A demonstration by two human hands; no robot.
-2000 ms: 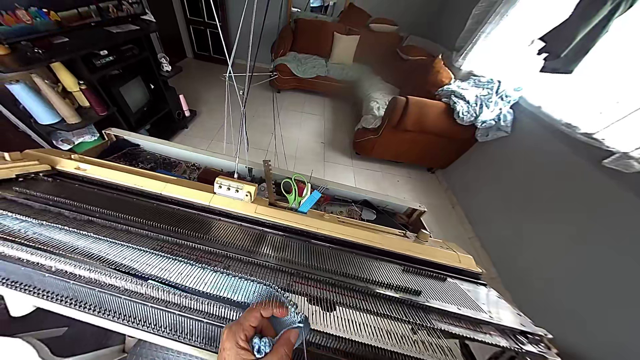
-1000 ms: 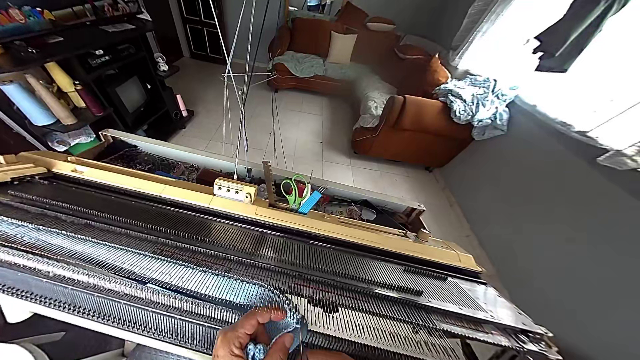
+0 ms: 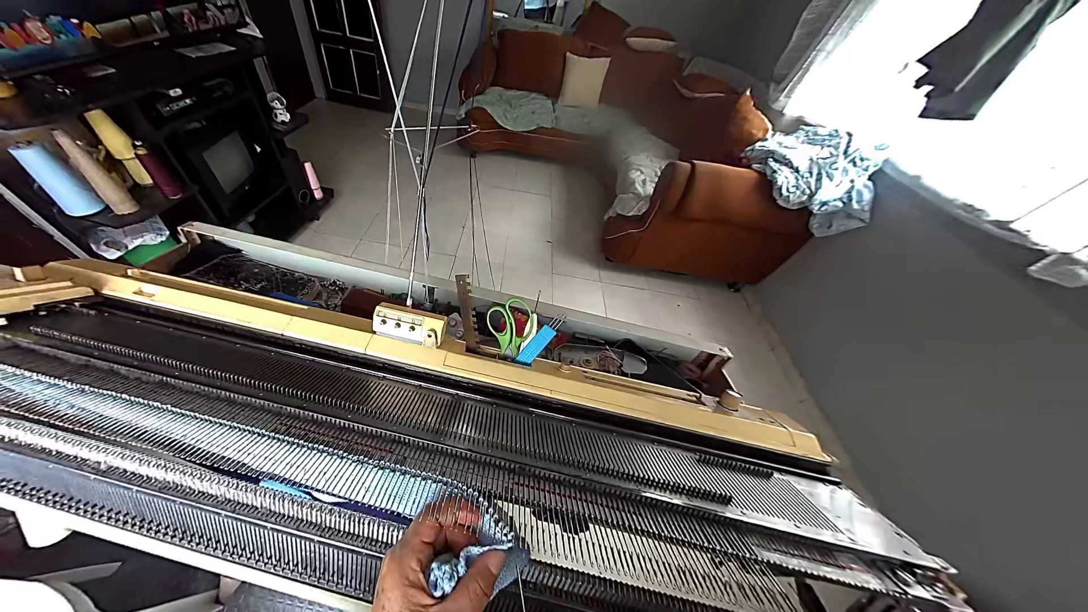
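My left hand (image 3: 446,557) is at the bottom centre, over the front of a double-bed knitting machine (image 3: 595,442). Its thumb and fingers pinch a bunched piece of light blue knitted fabric (image 3: 506,565). From there the fabric's looped edge runs up and left along the needles, where the light blue knitting (image 3: 340,472) lies across the bed. A thin strand or wire (image 3: 521,591) hangs beside the bunch. My right hand is not in view.
Behind the needle beds, a cream rail carries a small carriage (image 3: 410,325). Green-handled scissors (image 3: 512,327) and a blue comb-like tool (image 3: 535,344) stand beside it. Yarn strands (image 3: 422,187) rise from the carriage. Yarn cones (image 3: 59,178) sit on shelves at left; an orange-brown sofa (image 3: 714,221) stands beyond.
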